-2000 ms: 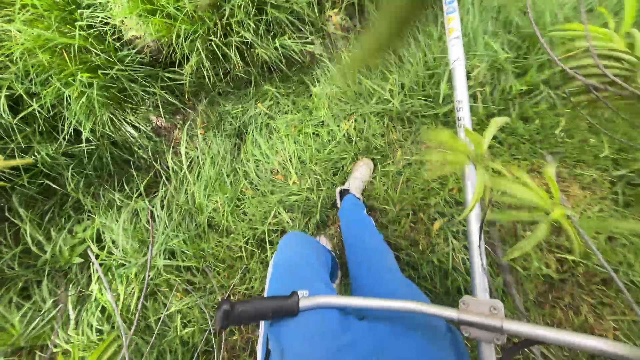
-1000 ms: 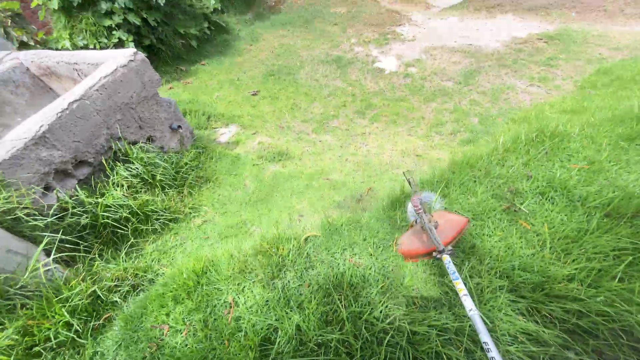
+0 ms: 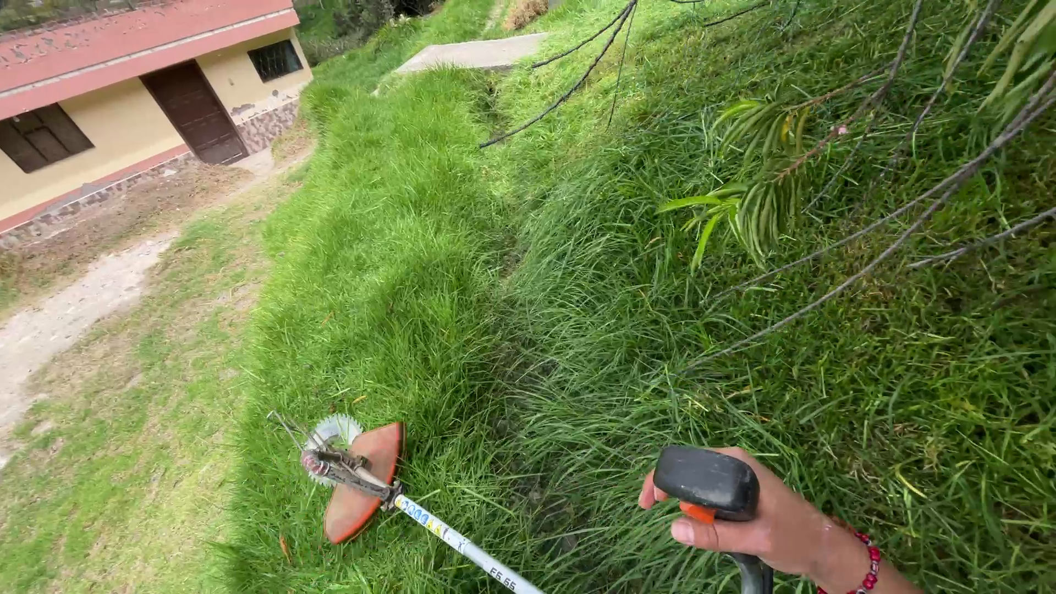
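Observation:
At the lower right, my right hand (image 3: 759, 524), with a red beaded bracelet at its wrist, is wrapped around the black control handle (image 3: 708, 483) of a brush cutter, near an orange switch. The brush cutter's metal shaft (image 3: 462, 543) runs from the bottom edge up to the left. At its end are an orange guard (image 3: 365, 483) and a toothed round metal blade (image 3: 337, 431), over tall grass (image 3: 396, 272). My left hand is out of view.
Bare and leafy branches (image 3: 866, 268) hang at the right above the grassy slope. A concrete slab (image 3: 474, 54) lies farther up. To the left are a dirt path (image 3: 91, 309) and a yellow house with a brown door (image 3: 194, 111).
The view has swung widely, and the house has come into sight. My right hand on the control handle now shows. The cutter head appears at lower left, where earlier it was right of centre.

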